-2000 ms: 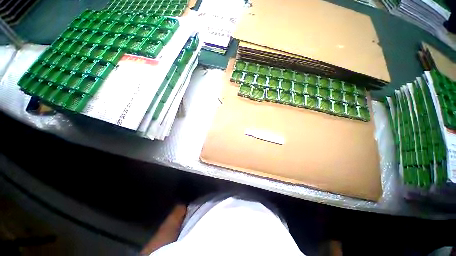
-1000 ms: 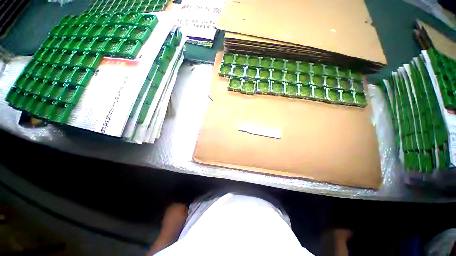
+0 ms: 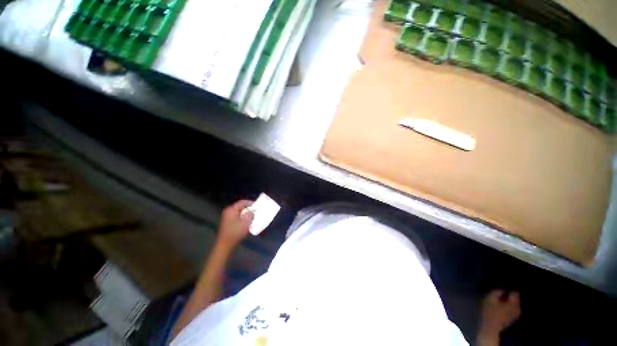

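My left hand (image 3: 235,220) is below the table edge, left of my white shirt, with its fingers closed on a small white piece (image 3: 264,213), maybe paper or cloth. My right hand (image 3: 501,309) is low at the right in the dark below the table; its fingers look curled, and whether it holds anything cannot be told. The small hand blade (image 3: 438,133) with a pale handle lies on the cardboard work sheet (image 3: 467,196), touched by neither hand. Rows of green square parts (image 3: 504,57) lie along the sheet's far edge.
Layered stacks of green parts (image 3: 125,30) and white sheets (image 3: 210,44) stand at the upper left on bubble wrap (image 3: 298,135). The table's front edge runs slanting between my body and the work sheet. Some pale sheets (image 3: 120,297) are at the lower left.
The view has turned and dropped towards my body, so the table shows higher up. My left hand has come up into clearer view, with a white piece showing in it. The blade stays on the sheet.
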